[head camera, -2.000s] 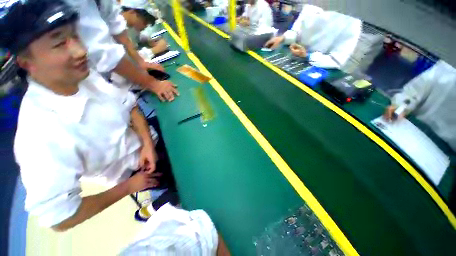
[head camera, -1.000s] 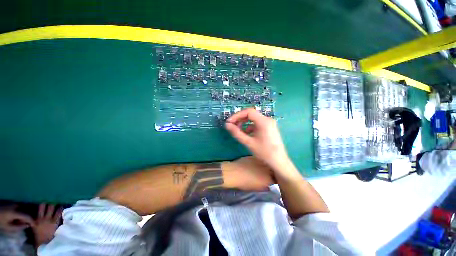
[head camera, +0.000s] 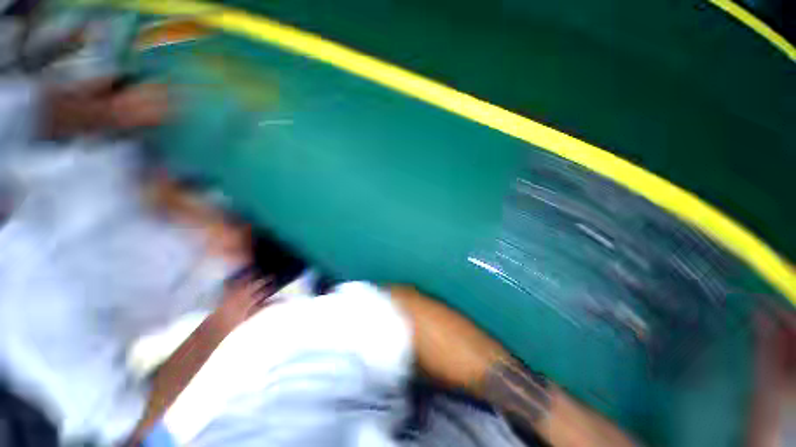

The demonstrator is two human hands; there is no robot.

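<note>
The clear blister tray (head camera: 602,253) lies on the green bench at the right, strongly blurred. Dark and silvery modules show in it as streaks, and single pockets cannot be made out. My left forearm, with a dark tattoo, runs down to the bottom edge near the tray's lower side; my left hand is out of the picture. A blurred skin-coloured shape at the right edge, beside the tray, looks like my right hand (head camera: 775,371). It is cut off, and its fingers and anything in them cannot be made out.
A yellow rail (head camera: 489,112) curves between the bench and the darker green belt (head camera: 559,61). A person in white (head camera: 78,262) sits at the left, with hands near the bench edge. A blurred orange strip (head camera: 179,33) and a yellowish sheet (head camera: 237,80) lie at the upper left.
The view has swung left from the working tray towards the neighbour. The tray now shows farther right, my left hand is out of view and the stacked trays have left the picture.
</note>
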